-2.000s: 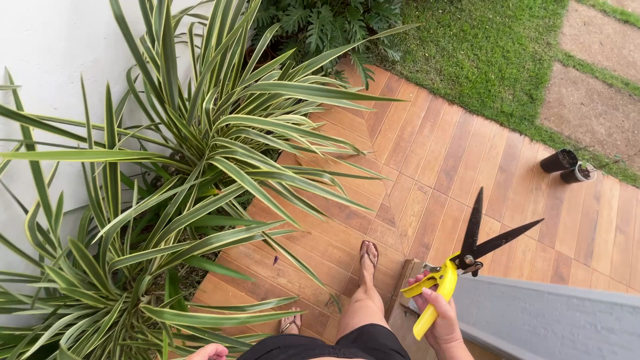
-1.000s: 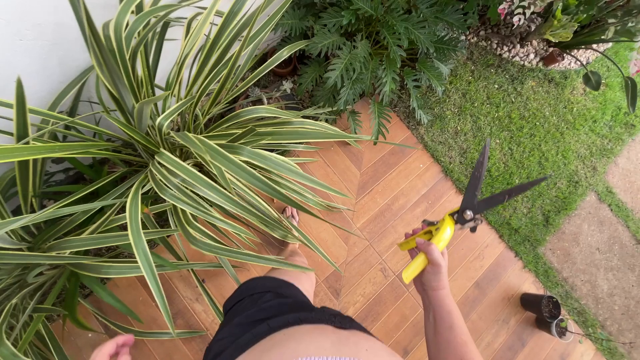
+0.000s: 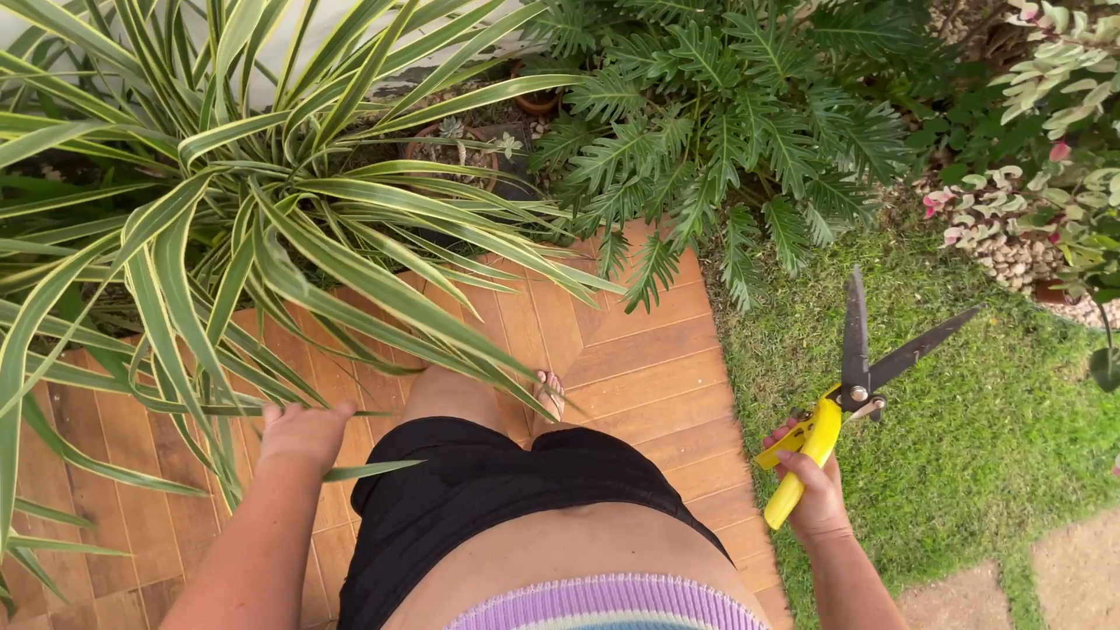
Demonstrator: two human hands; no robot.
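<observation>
My right hand (image 3: 818, 494) grips the yellow handles of a pair of grass shears (image 3: 844, 402) over the lawn's edge, with the two dark blades spread apart and pointing away from me. At the lower left, my left hand (image 3: 306, 433) is among the long leaf tips of a variegated, strap-leaved plant (image 3: 254, 184). Its fingers touch or lie very near one narrow leaf; whether they pinch it is not clear.
Wood-look floor tiles (image 3: 647, 367) lie underfoot, bordered by the lawn (image 3: 962, 437) on the right. A philodendron with lobed leaves (image 3: 717, 114) grows ahead, beside a potted succulent (image 3: 455, 153). Pink-and-white foliage (image 3: 989, 206) and stone pavers (image 3: 962, 599) are at the right.
My left hand has come further into view and reached the leaf tips. The shears remain in my right hand with their blades apart. The view has turned towards the garden bed.
</observation>
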